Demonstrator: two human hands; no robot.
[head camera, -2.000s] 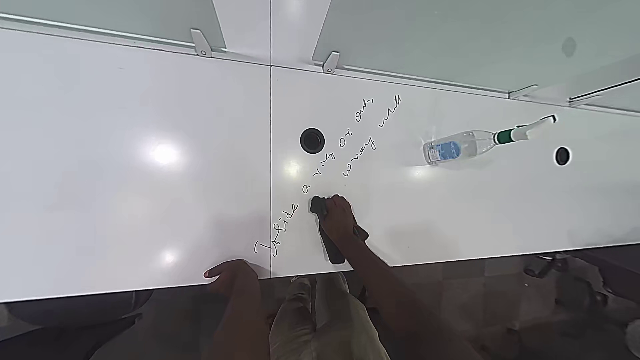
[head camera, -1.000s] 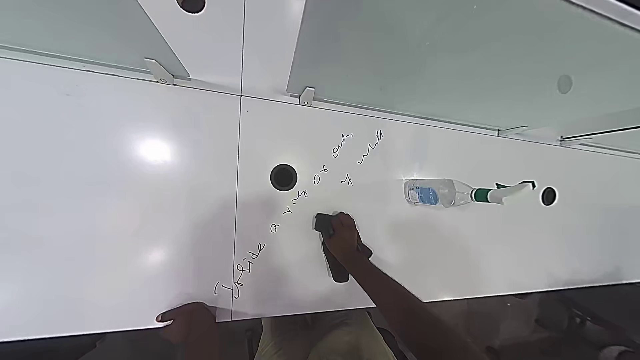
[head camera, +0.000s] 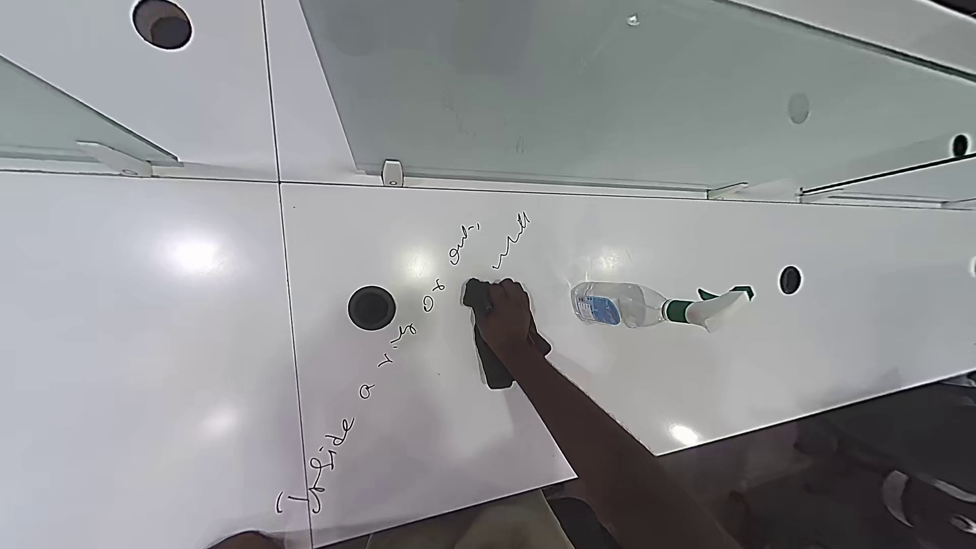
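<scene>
My right hand grips a dark cloth and presses it on the white tabletop. Parts of the cloth stick out at both sides of the fist and below it. Black handwriting runs diagonally up the surface to the left of the hand, and a shorter written bit stands just above the cloth. To the right lies a clear plastic spray bottle on its side, with a green collar and a white nozzle. Only a sliver of my left hand shows at the bottom edge; its fingers are hidden.
A round black grommet sits left of the cloth, another beyond the bottle. Frosted glass partitions on metal brackets run along the back. A seam crosses the tabletop. Dark objects, partly blurred, are below the front edge at right.
My right hand with the cloth has moved up to the lower written line, and part of that line no longer shows. The view has shifted, and my left hand has mostly left it.
</scene>
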